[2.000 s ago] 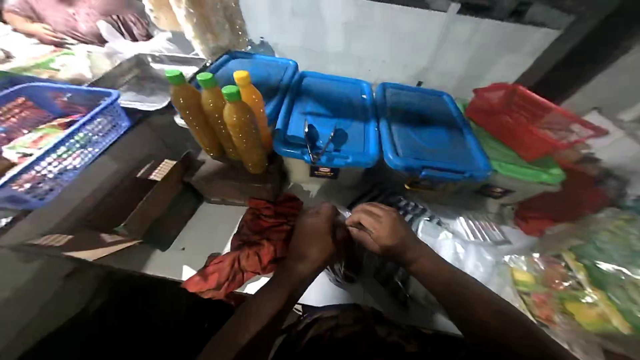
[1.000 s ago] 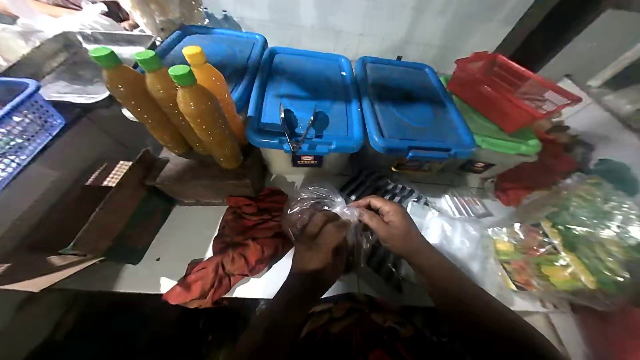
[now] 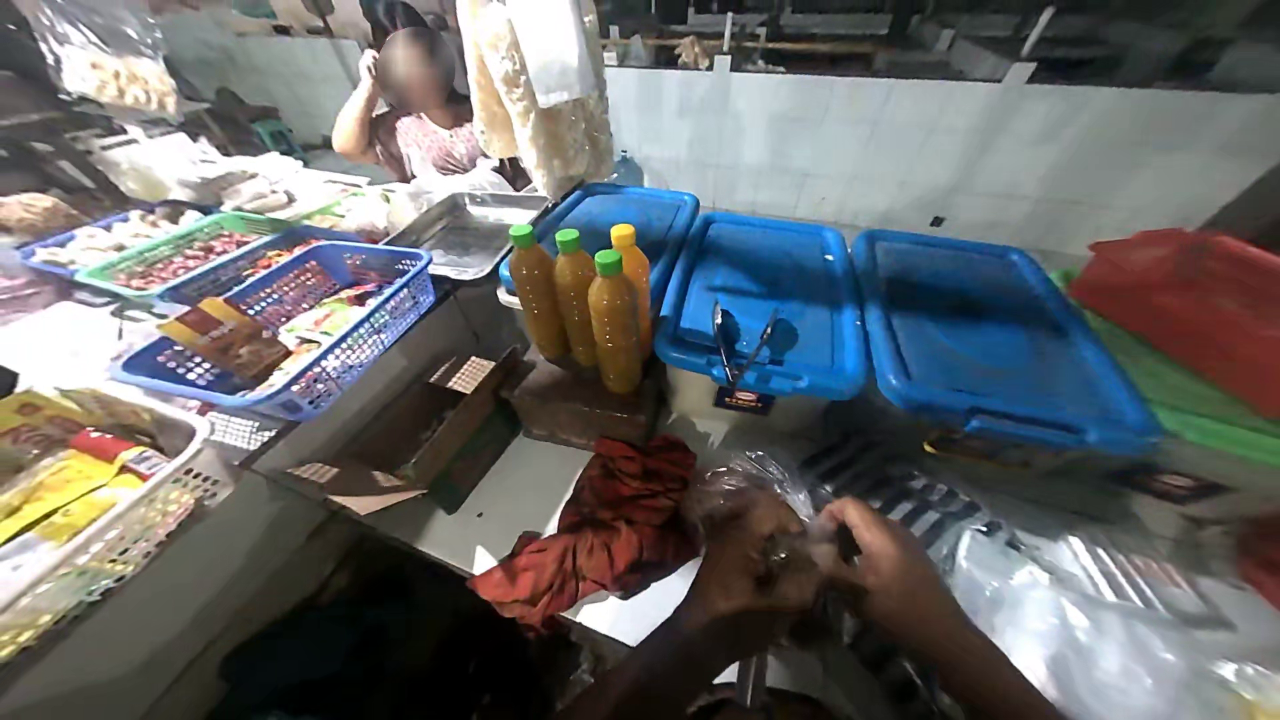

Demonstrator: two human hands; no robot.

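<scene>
A clear plastic bag [image 3: 752, 478] is bunched between my two hands, low in the centre of the head view. My left hand [image 3: 765, 560] is closed around its gathered part. At its right, my right hand [image 3: 880, 550] pinches the same plastic with thumb and fingers. A crumpled red and black cloth [image 3: 625, 530] lies just left of my left hand. Under and beyond my right hand is a black and white striped bag [image 3: 880, 480]. Metal tongs [image 3: 735, 350] rest on a blue box lid [image 3: 765, 290] beyond my hands. What lies inside the clear bag cannot be told.
Several bottles of orange-brown liquid [image 3: 612, 325] stand on a brown block [image 3: 580, 405]. An open cardboard box [image 3: 440, 430] is left of them, with blue baskets [image 3: 400, 290] beyond. Clear plastic bags [image 3: 1060, 600] lie at right, near a red basket [image 3: 1190, 300]. A person [image 3: 430, 130] is across the stall.
The view has swung up and left, bringing the person and more baskets in. The clear bag, spread open over my left hand one second ago, is now more bunched between both hands.
</scene>
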